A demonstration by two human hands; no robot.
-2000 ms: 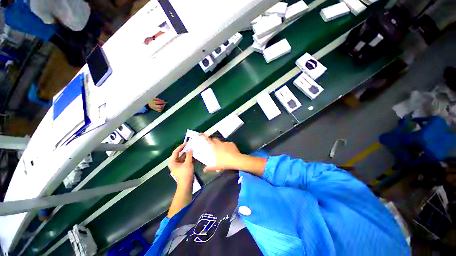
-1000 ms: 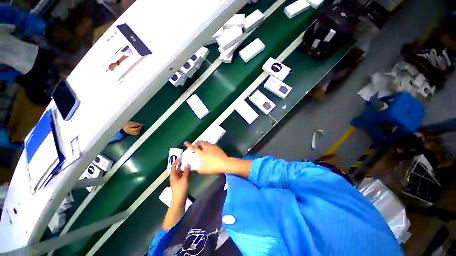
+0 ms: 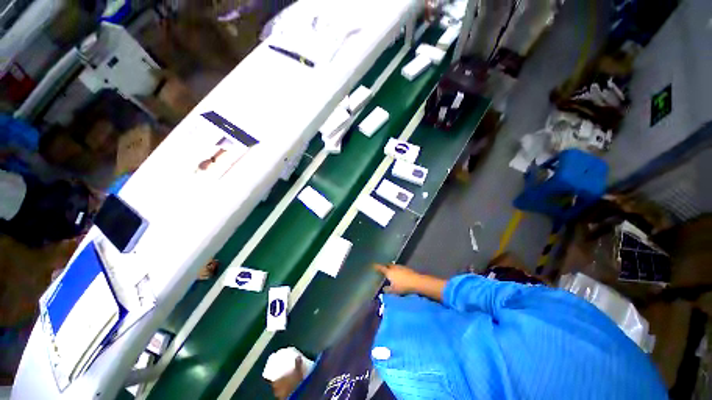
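My left hand [image 3: 290, 381] is at the bottom edge, partly cut off, gripping a plain white box or sleeve [image 3: 283, 362] over the side surface. My right hand [image 3: 396, 280] is over the outer edge of the side surface, slightly blurred, with no object visible in it. A printed white retail box [image 3: 277, 308] lies across the near rail, and another printed box [image 3: 245, 279] lies on the green belt. A plain white box [image 3: 335, 256] lies on the side surface. Beyond it lie a plain white piece [image 3: 376, 210] and printed boxes [image 3: 394, 194].
The belt [image 3: 269, 248] carries a plain white box [image 3: 315, 201] and others farther up. A long white shelf [image 3: 179, 183] above holds a phone [image 3: 121, 223] and papers. A dark bag [image 3: 453, 94] sits on the side surface's far end. Another person's hand [image 3: 208, 269] shows beyond the belt.
My hands have separated; the left moved down, the right moved outward. Two printed boxes now lie on the belt and near rail; one was beside my hands earlier. The camera view has shifted.
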